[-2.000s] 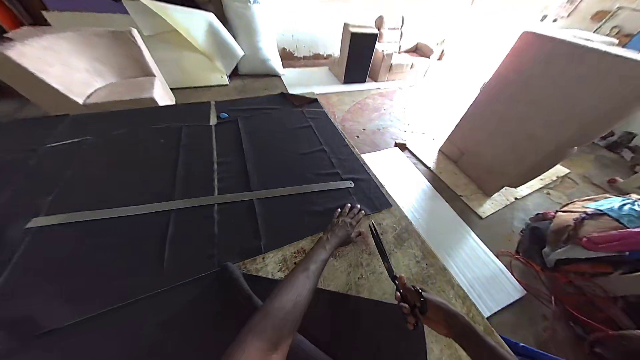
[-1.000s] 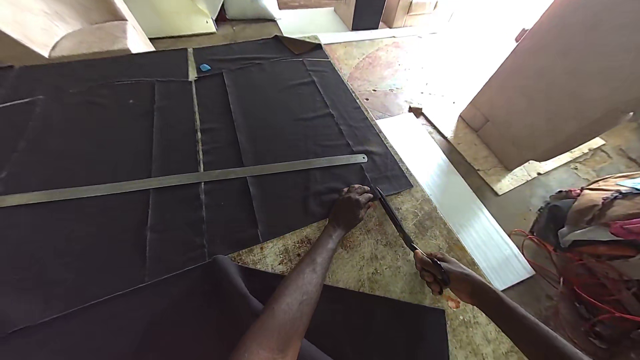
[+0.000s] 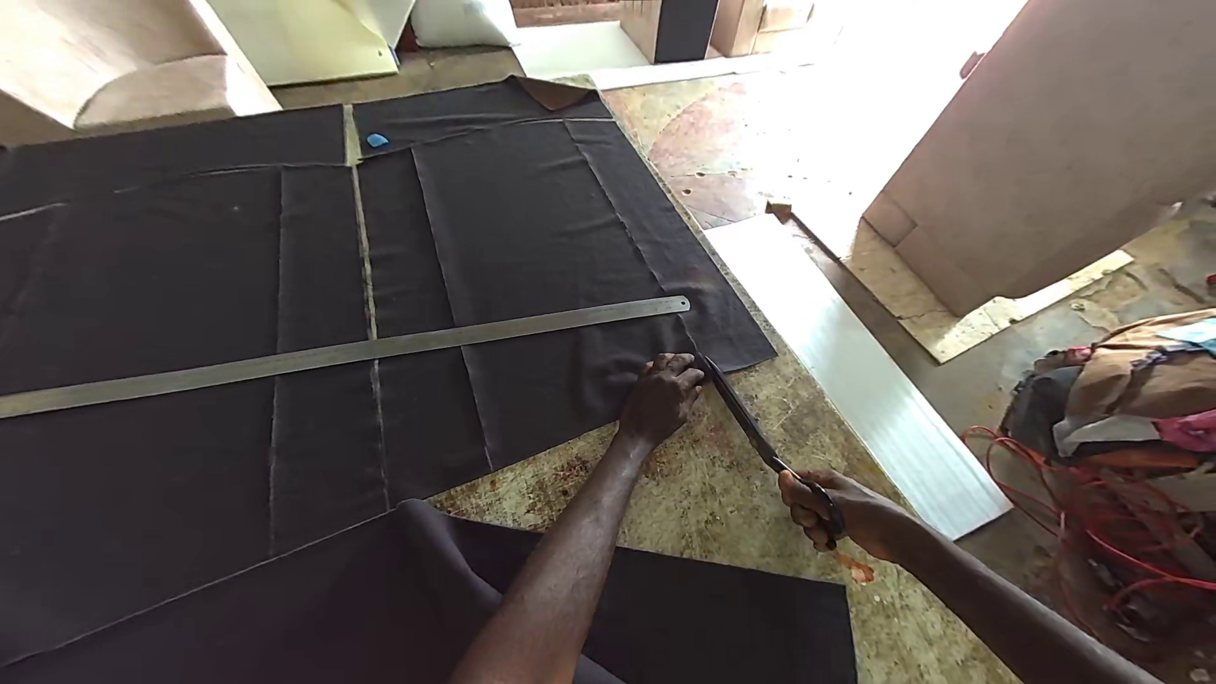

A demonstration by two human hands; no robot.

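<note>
Dark fabric (image 3: 532,218) with chalk lines lies spread over a worn work table (image 3: 703,503). My left hand (image 3: 662,397) rests on the fabric's near edge with bent fingers; whether it pinches the cloth cannot be told. My right hand (image 3: 825,513) is closed around the handles of long dark scissors (image 3: 746,418). Their tips meet the fabric edge just right of my left fingers, beside a chalk line. A long metal ruler (image 3: 418,342) lies across the cloth, its holed end above my left hand. A small blue piece (image 3: 377,141), perhaps tailor's chalk, lies near the far edge.
Another dark cloth part (image 3: 722,594) lies folded along the near side. Beyond the table's right edge are a pale panel (image 3: 855,370), a large upholstered-looking block (image 3: 1026,152), and a heap of cloth (image 3: 1140,389) with red cable (image 3: 1092,541). Pale foam pieces (image 3: 294,38) stand behind.
The scissors have moved from beside the cloth to its near edge. My left hand has gone from flat with spread fingers to bent fingers at that edge. The view has shifted closer.
</note>
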